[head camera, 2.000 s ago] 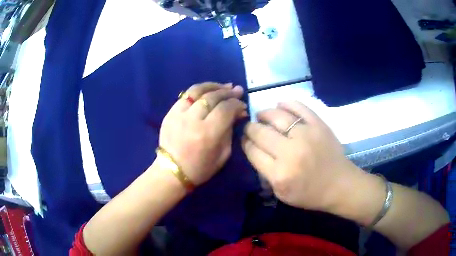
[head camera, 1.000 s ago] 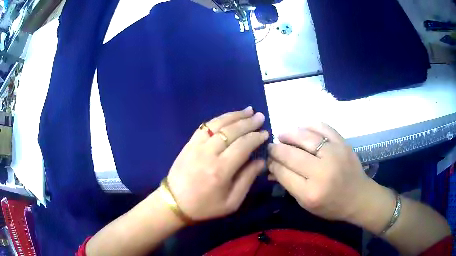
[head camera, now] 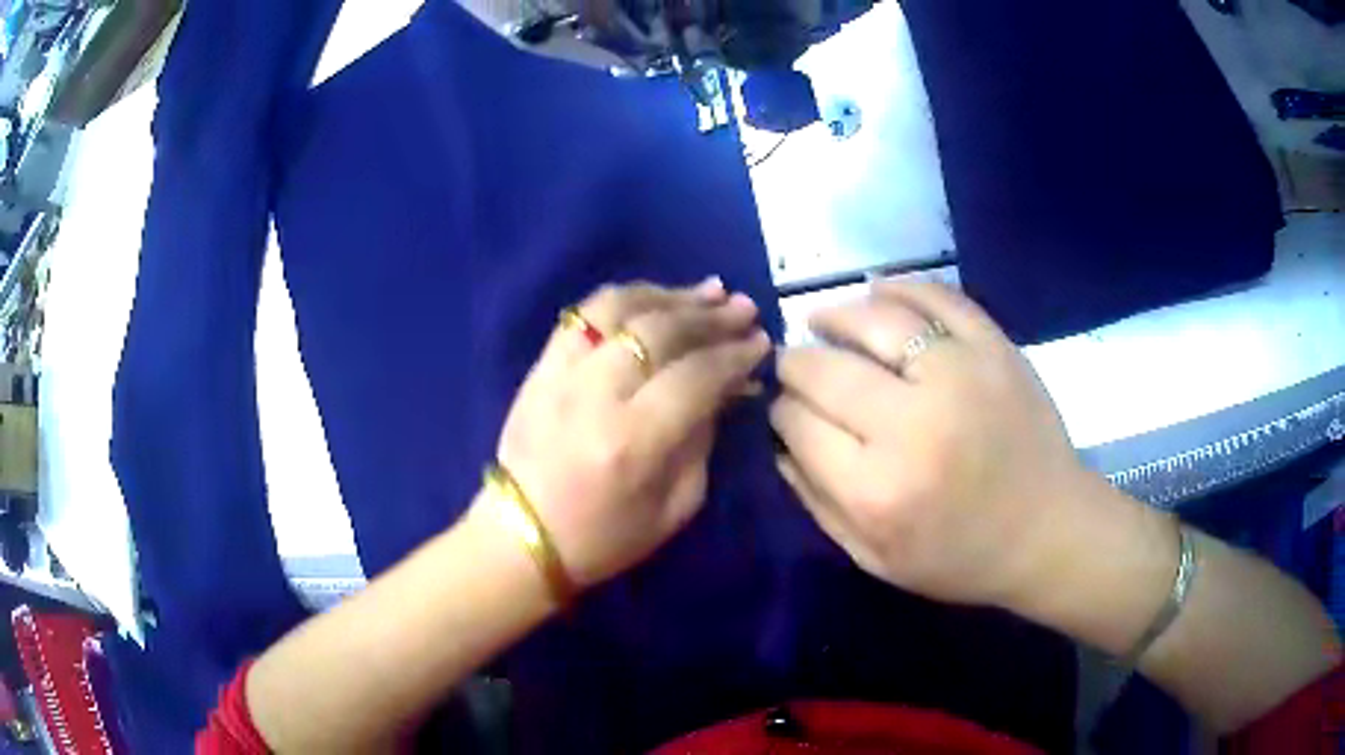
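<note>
A dark blue garment panel [head camera: 487, 192] lies left of the needle and hangs over the table's front edge towards the lap. Its right-hand edge runs up to the shiny presser foot [head camera: 711, 101] at top centre. My left hand [head camera: 634, 421] lies on the panel with its fingertips at that edge, pinching the cloth. My right hand [head camera: 929, 443] pinches the same edge just beside it, slightly blurred. The fingertips of both hands nearly touch. The cloth under my fingers is hidden.
A stack of dark blue cut pieces [head camera: 1099, 162] lies right of the pale needle plate [head camera: 856, 177]. A blue round attachment [head camera: 779, 101] sits beside the foot. Another long blue piece [head camera: 207, 325] hangs at the left. A red basket [head camera: 62, 664] is at lower left; small dark tools [head camera: 1310, 103] lie far right.
Since one second ago both hands have moved up towards the foot along with the cloth edge, and the panel's top has shifted up. Both hands still pinch the edge.
</note>
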